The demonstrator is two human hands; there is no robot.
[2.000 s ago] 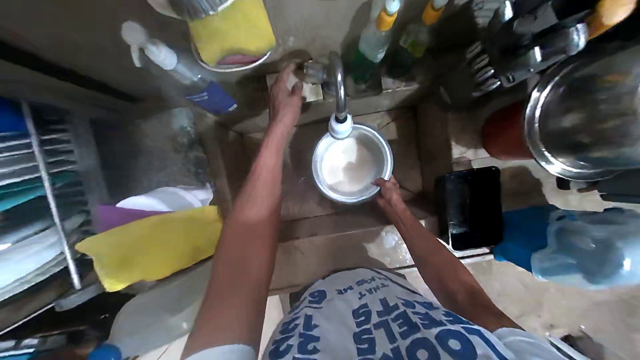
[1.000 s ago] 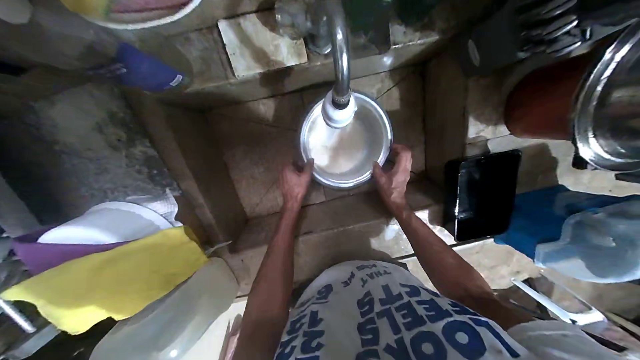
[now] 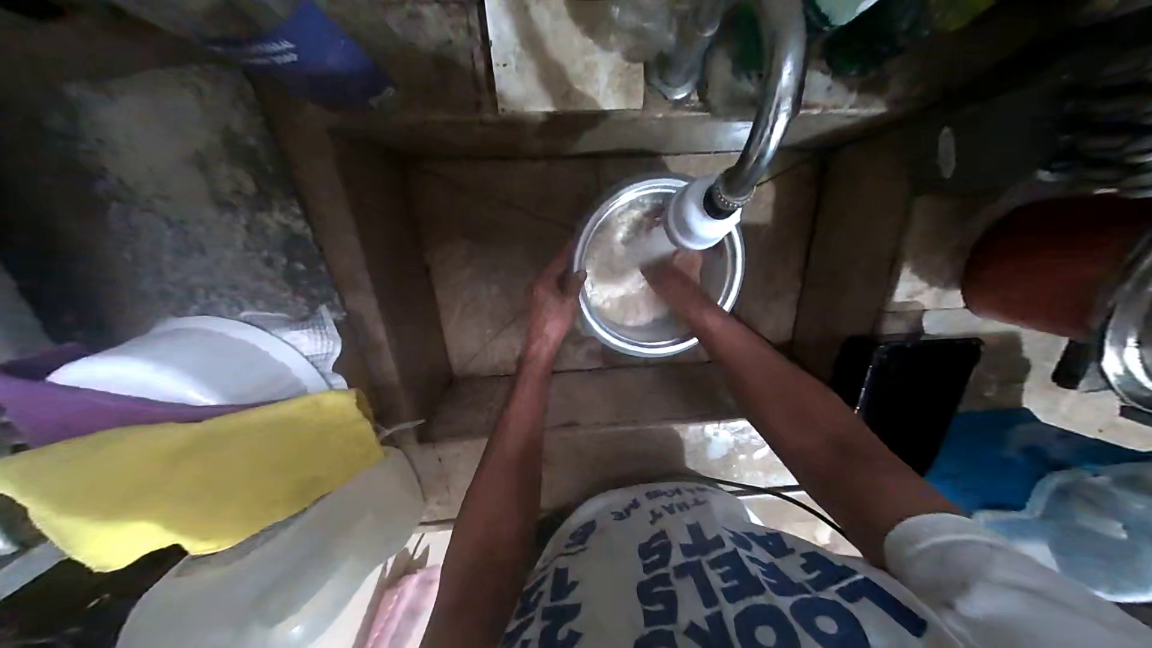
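Note:
A round metal pot [image 3: 736, 286] stands in the tiled sink basin, under the white end of a curved metal faucet [image 3: 776, 117]. Cloudy, whitish contents [image 3: 621, 292] fill its lower part; whether there are grains in it I cannot tell. At the pot's left rim, my left hand [image 3: 553, 301] grips the edge with the thumb on top. Inside the pot is my right hand [image 3: 675, 274], its fingers down in the cloudy contents beneath the faucet's end and partly hidden.
Tiled walls [image 3: 846, 243] enclose the sink. Left lie a yellow cloth [image 3: 198, 472], a white bowl [image 3: 193, 360] and a translucent container [image 3: 297, 576]. On the right are a black tray-like object [image 3: 918, 396], a reddish-brown pot [image 3: 1044, 261] and blue plastic [image 3: 1026, 450].
My left hand has gone from beside the faucet's base to the pot's left rim. My right hand has moved off the right rim into the pot. The view has come closer to the sink.

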